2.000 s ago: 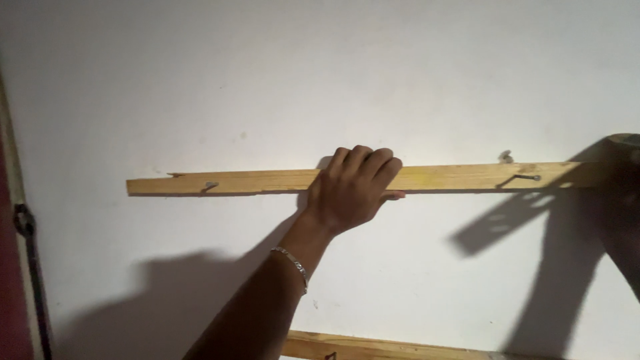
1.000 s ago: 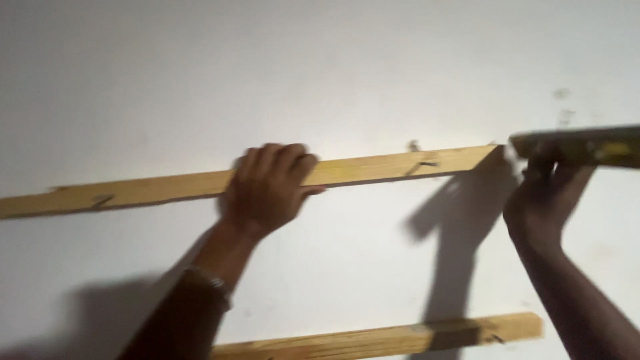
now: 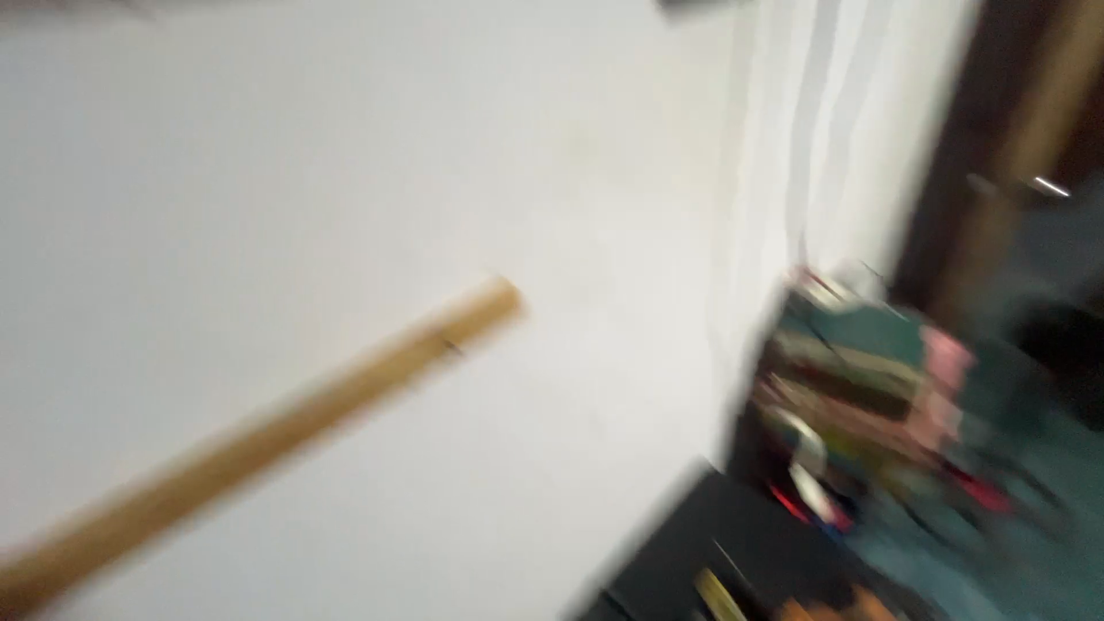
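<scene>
Neither of my hands can be made out in this blurred view. A wooden batten (image 3: 285, 431) runs slanting up from the lower left across the white wall (image 3: 345, 172). What looks like a nail (image 3: 453, 347) sticks out near its right end. At the top left edge and the top centre, dark blurred shapes are cut off by the frame; I cannot tell what they are.
A black surface (image 3: 681, 535) with a yellowish thing (image 3: 718, 595) on it lies at the bottom right. Behind it stands a blurred pile of mixed items (image 3: 862, 379). A dark and brown upright frame (image 3: 992, 190) rises at the right.
The view has swung strongly right and down. My left hand on the upper batten and my right hand with a long object, both in view one second ago, are out of view.
</scene>
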